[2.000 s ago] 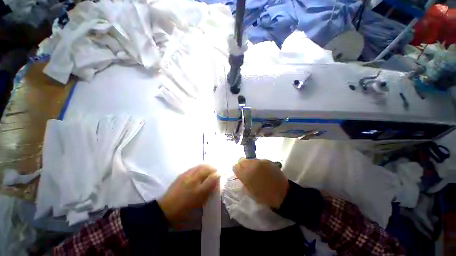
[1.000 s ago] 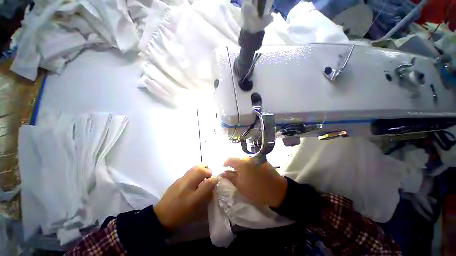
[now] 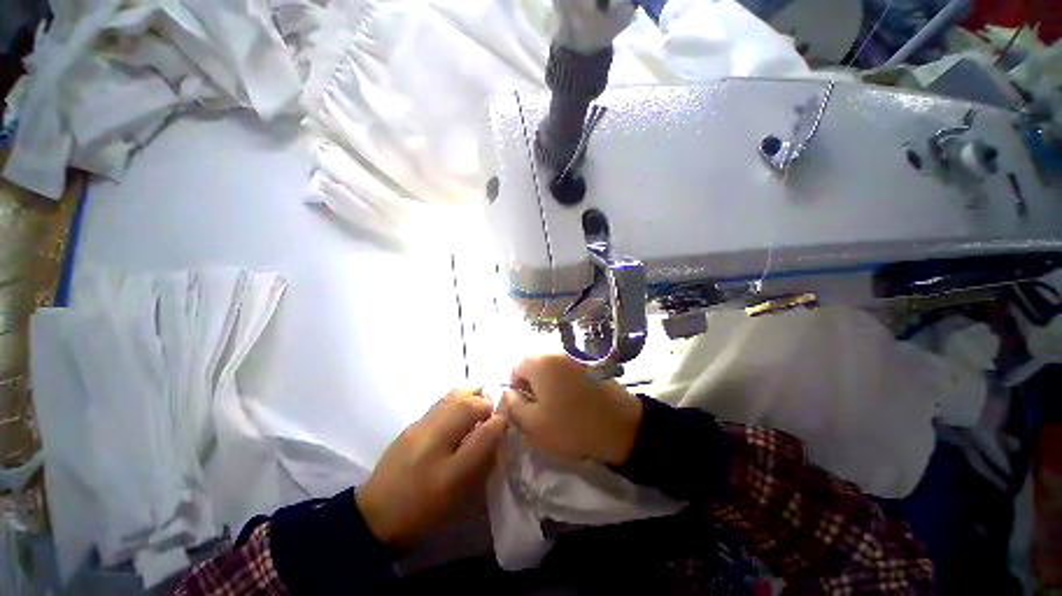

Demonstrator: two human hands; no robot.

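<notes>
My left hand (image 3: 429, 472) and my right hand (image 3: 573, 410) meet just in front of the needle area of the white sewing machine (image 3: 699, 175). The fingertips of both pinch the edge of a white garment piece (image 3: 582, 494). The cloth hangs below the hands towards my lap, partly bunched. Its narrow strip and wider part cannot be told apart at the fingertips. The presser foot and needle are lost in bright glare behind the metal guard (image 3: 627, 312).
A stack of white strips (image 3: 151, 408) lies fanned out at the left. Gathered white pieces (image 3: 402, 99) are heaped behind the bed. More white cloth (image 3: 833, 390) lies under and right of the machine arm. A brown wrapped surface (image 3: 26, 250) is at the far left.
Both hands came together at the cloth edge, and the strip that hung straight down is now folded in with the cloth. The view has moved closer to the machine.
</notes>
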